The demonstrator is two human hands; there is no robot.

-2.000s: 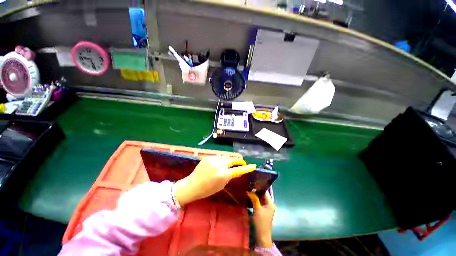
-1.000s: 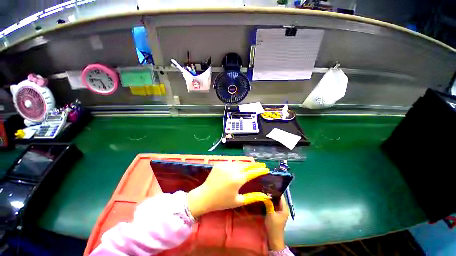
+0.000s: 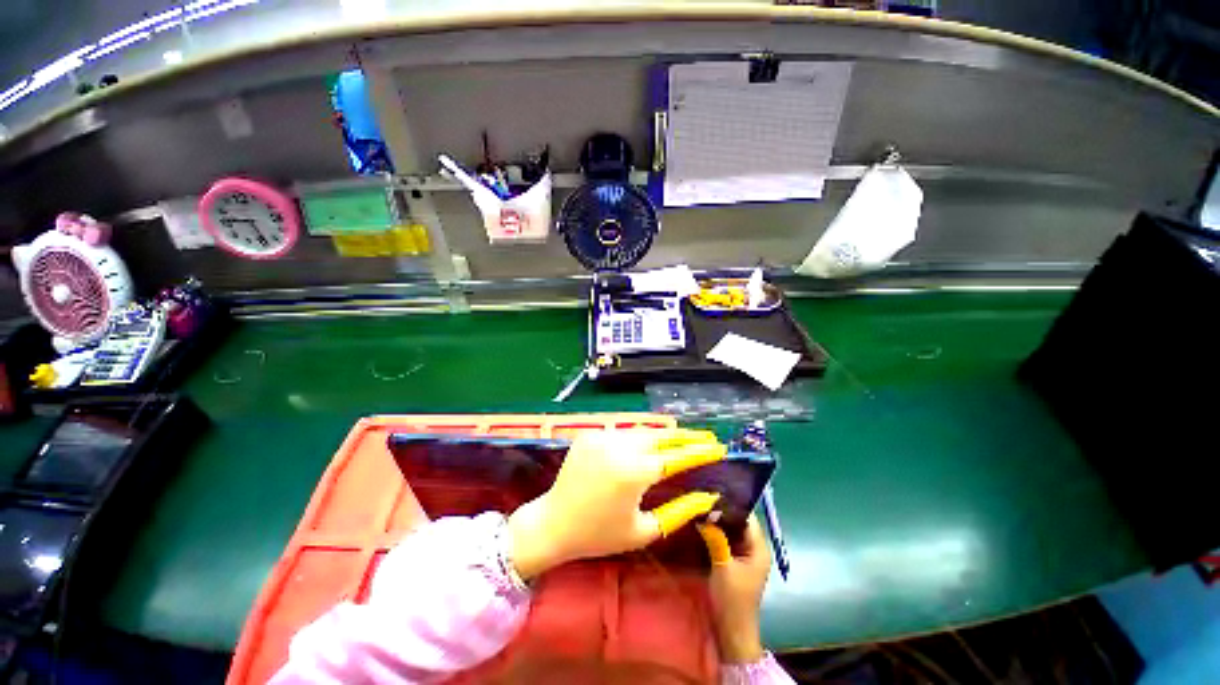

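A thin glossy black display module (image 3: 468, 468) stands tilted on edge above the orange tray (image 3: 315, 569). My left hand (image 3: 595, 506), with yellow finger cots, lies across the module's face and upper edge, fingers pointing right. My right hand (image 3: 739, 582) grips the module's right end from below, with a yellow-covered finger on its face near small white marks. A slim pen (image 3: 776, 535) lies on the green bench just right of the module, with a small metal and black item (image 3: 756, 438) behind it.
A supply tray (image 3: 696, 361) with calculator (image 3: 640, 327), finger cot dish (image 3: 733, 296) and paper slip (image 3: 755, 359) stands behind. A clear plastic bag (image 3: 729, 400) lies before it. Black trays holding displays (image 3: 80, 455) are at left; a tall black stack (image 3: 1137, 402) is at right.
Over the last two seconds the view has turned and shifted. My left hand's lower finger has come down onto the module's face. The module stays held at about the same tilt.
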